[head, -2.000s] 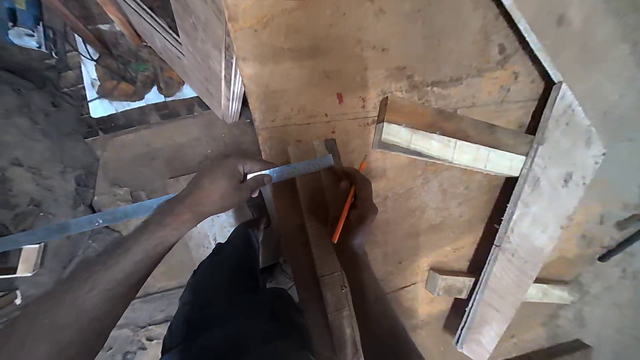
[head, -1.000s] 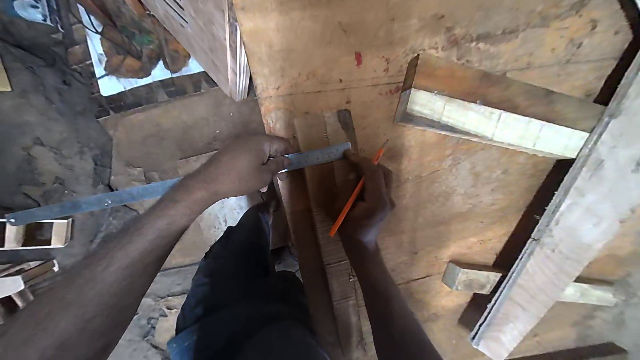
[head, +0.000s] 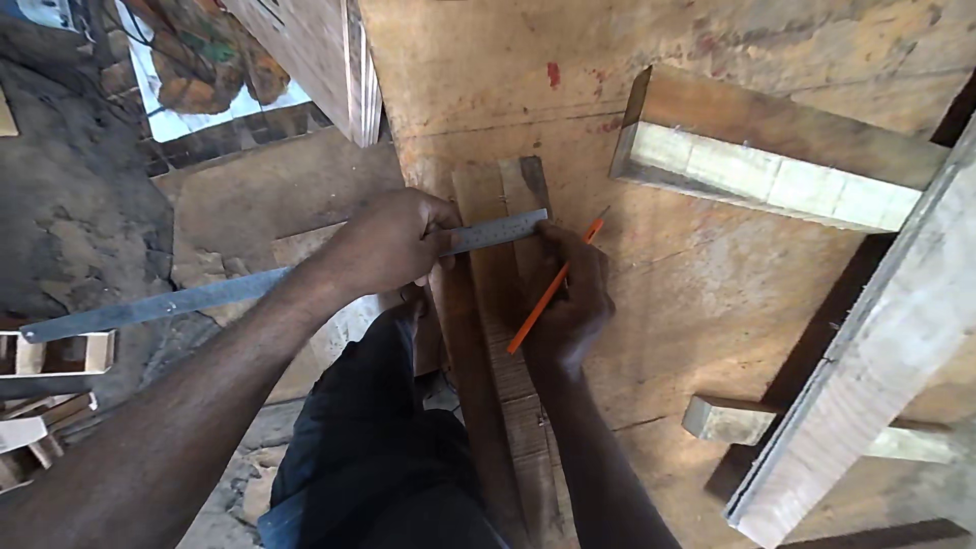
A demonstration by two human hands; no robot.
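My left hand grips a long metal ruler, which lies across several narrow wooden strips set side by side on the plywood worktop. The ruler's other end sticks out beyond my left forearm, over the floor. At the ruler's right end, the fingertips of my right hand touch its tip and the strips. An orange pencil is tucked in my right hand, its dark point slanting up and away from the strips.
On the plywood worktop, a wooden block and a smaller block lie beside a long board on the right. Plywood sheets stand at upper left. Slatted wooden pieces lie on the floor at far left.
The view has shifted somewhat. Both hands stay at the ruler across the strips, with the pencil still in the right hand.
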